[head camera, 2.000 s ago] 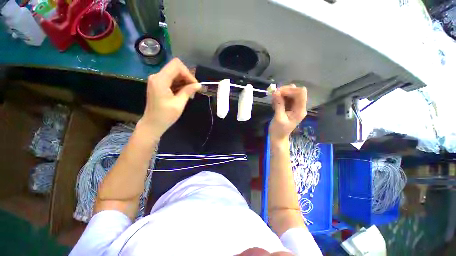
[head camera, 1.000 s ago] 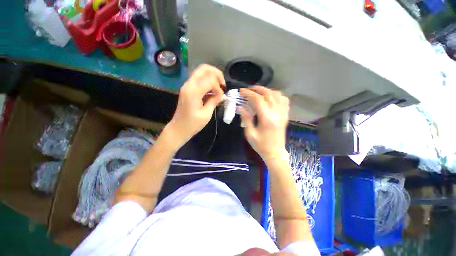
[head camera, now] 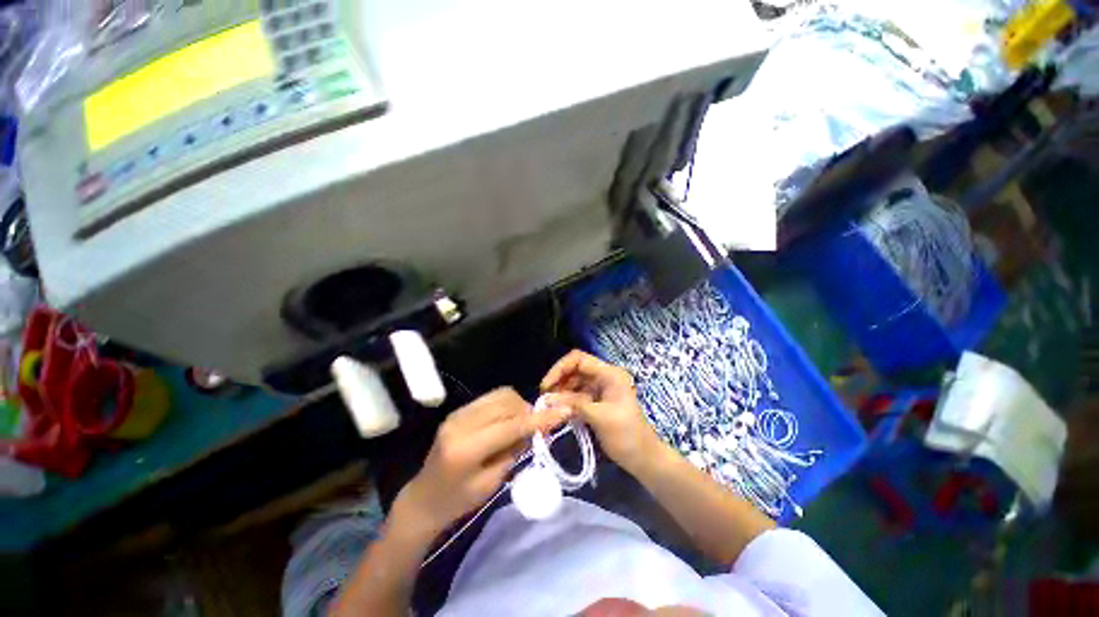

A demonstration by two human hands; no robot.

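Note:
My left hand (head camera: 482, 444) and my right hand (head camera: 599, 404) meet above my lap and hold a small white coiled cable (head camera: 576, 452) between their fingertips. A flat white round end piece (head camera: 536, 492) hangs below the fingers. A thin white lead runs from the coil down toward the lower left. Two stubby white winding posts (head camera: 389, 383) stick out of the black head of the grey winding machine (head camera: 482, 181), left of the hands, with no cable on them. The exact finger grip on the coil is partly hidden.
A blue crate (head camera: 810, 418) full of white coils is right of my hands. A second blue crate (head camera: 853, 316) with larger loops stands beyond it. The machine's yellow display (head camera: 181, 84) is upper left. A red holder (head camera: 90, 398) is at left, a cable bundle (head camera: 325, 560) below.
The view has turned toward the right. The hands have moved off the winding posts, down to the lap, and now hold a looped coil with a round end piece hanging.

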